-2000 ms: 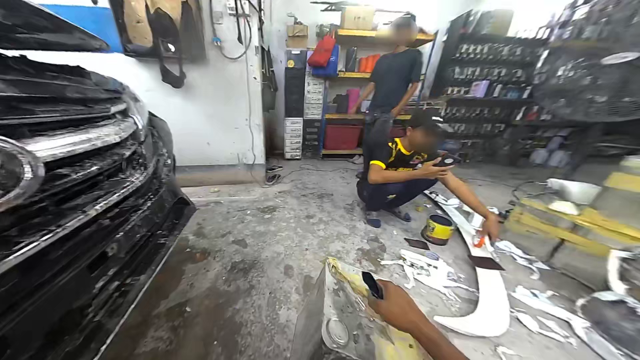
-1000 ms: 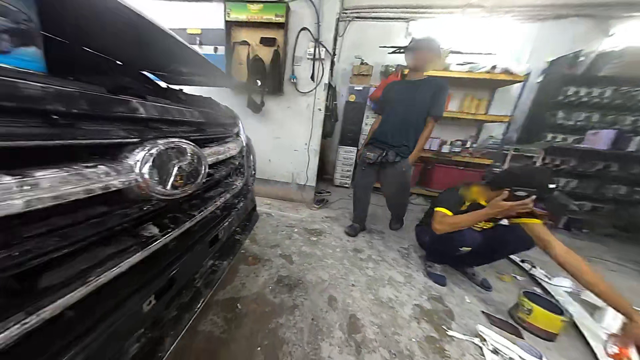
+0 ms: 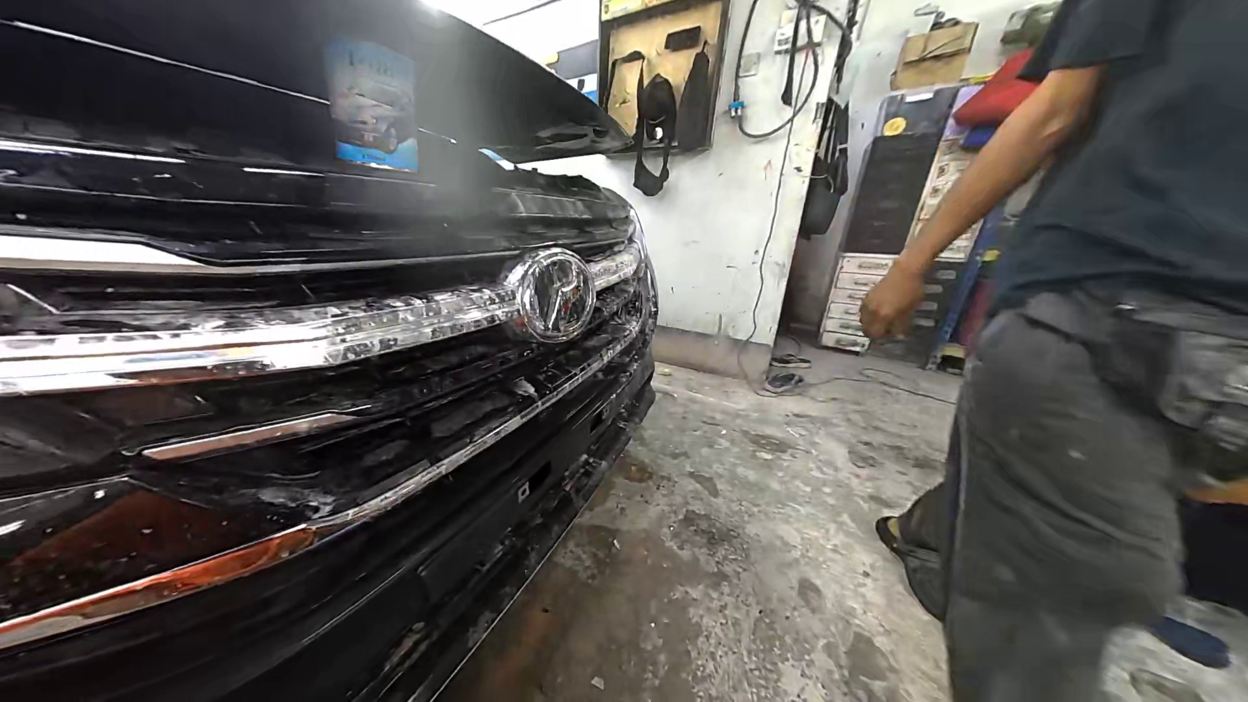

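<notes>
Neither my left hand nor my right hand shows in the head view. A black car's front end fills the left side, with a chrome grille bar and a round chrome emblem. Its lower bumper is black, with dusty marks and an orange-tinted reflection along a trim strip. The bonnet above is raised, and a blue picture card or sticker shows on its dark surface.
A co-worker in a dark shirt and grey trousers stands close on the right, one arm hanging down. Behind are a white wall with hanging bags, stacked drawers, and a cable and shoes on the stained concrete floor.
The view has swung left toward the car. The standing co-worker is now much nearer, at right. My hand and the metal can seen two seconds ago, and the crouching person, are out of view.
</notes>
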